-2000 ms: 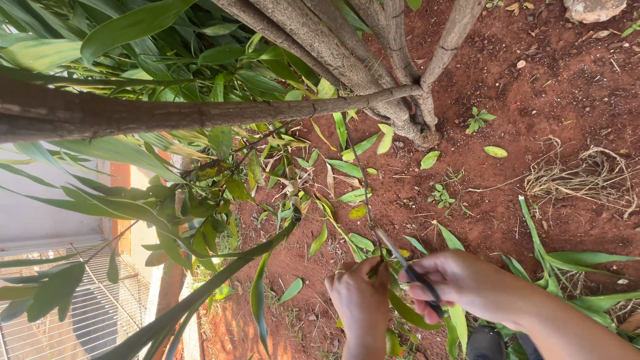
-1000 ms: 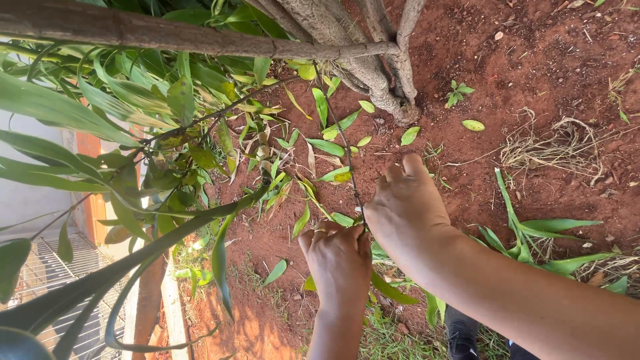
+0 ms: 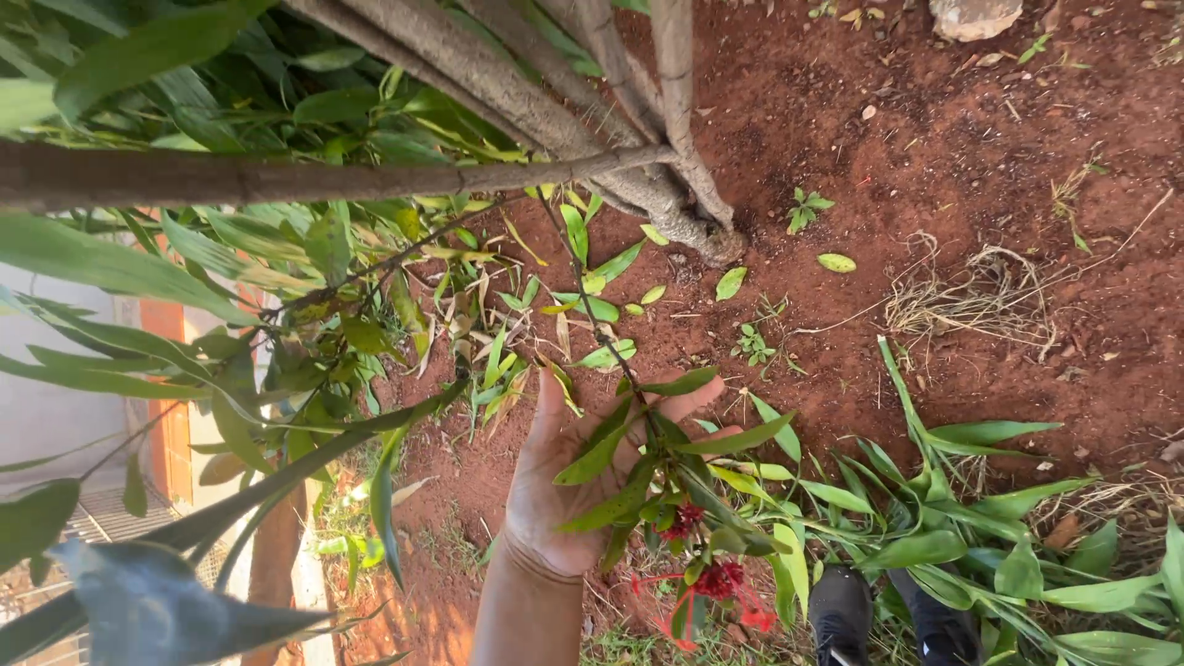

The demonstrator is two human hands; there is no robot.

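Observation:
My left hand (image 3: 564,490) is spread palm up behind a leafy shrub branch (image 3: 601,338); its fingers are apart and the stem crosses over them. The branch's green leaves (image 3: 597,453) lie in front of the palm. Past them, at the branch's tip, are clusters of red flowers (image 3: 717,581). My right hand is out of view, and no cutting tool shows in the current head view.
Several woody stems (image 3: 680,208) rise from the red soil, one crossing the upper left. Long-leaved cut foliage (image 3: 980,527) lies at lower right near dark shoes (image 3: 842,610). Dry roots (image 3: 990,296), a rock (image 3: 976,14) and a metal grille (image 3: 120,527) are around.
Two seconds ago my right hand held scissors or shears at the branch; one second ago both hands were at it. Now the right hand has left the view, the left has opened, and red flowers show.

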